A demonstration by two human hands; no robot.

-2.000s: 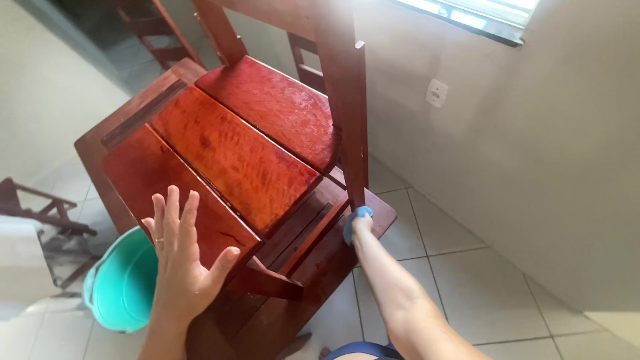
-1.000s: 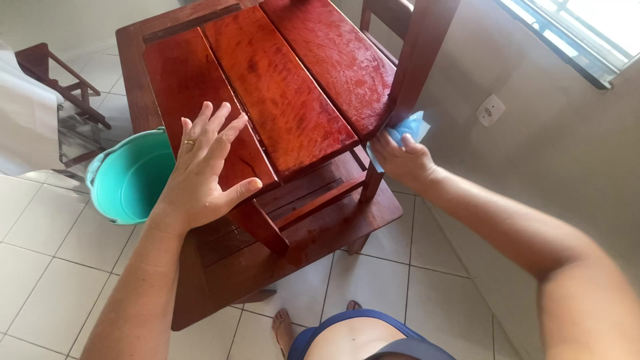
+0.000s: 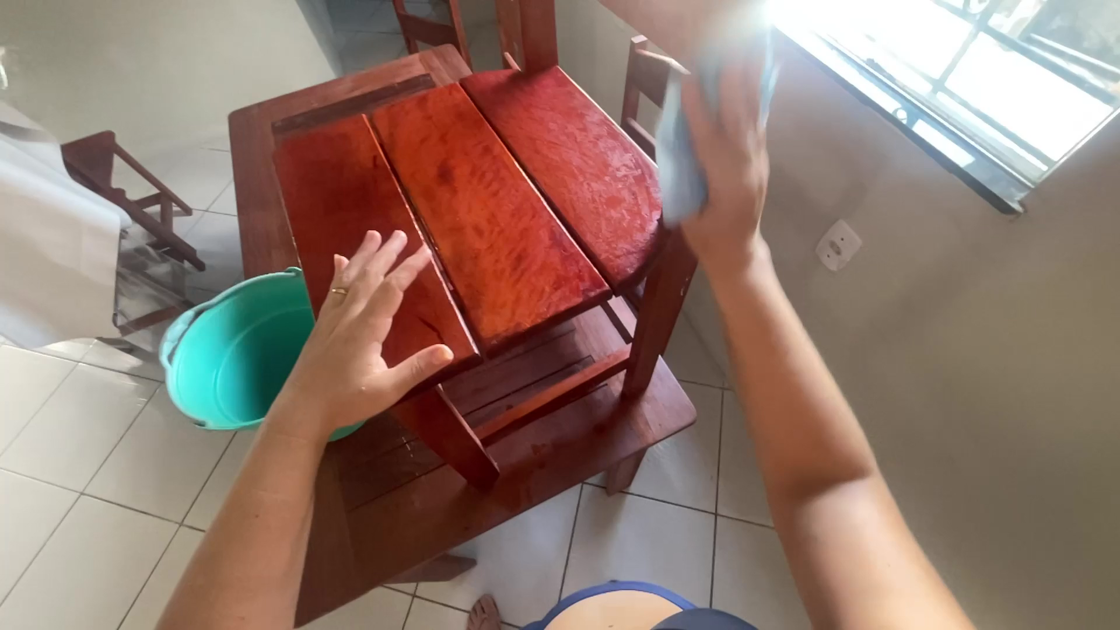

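A reddish wooden chair (image 3: pixel 490 210) with a seat of three slats stands on a wooden table (image 3: pixel 525 490). My left hand (image 3: pixel 363 337) is spread over the seat's near left edge, a ring on one finger; it holds nothing, and whether it touches the wood I cannot tell. Raised at the chair's right side, by its backrest post, my right hand (image 3: pixel 731 166) is closed on a light blue cloth (image 3: pixel 681 162). Hand and cloth are blurred, and glare hides part of the post behind them. The seat looks glossy, with streaks on the right slat.
A turquoise bucket (image 3: pixel 236 350) is beside the table's left edge. Farther left are a dark wooden folding chair (image 3: pixel 131 192) and a pale cloth cover (image 3: pixel 52 236). More wooden chairs stand behind. At the right are a wall with a socket (image 3: pixel 838 245) and a window (image 3: pixel 980 96).
My right hand, holding the cloth, has moved up along the backrest post from low beside the seat corner. My left hand stays spread at the seat's left edge. The view has shifted.
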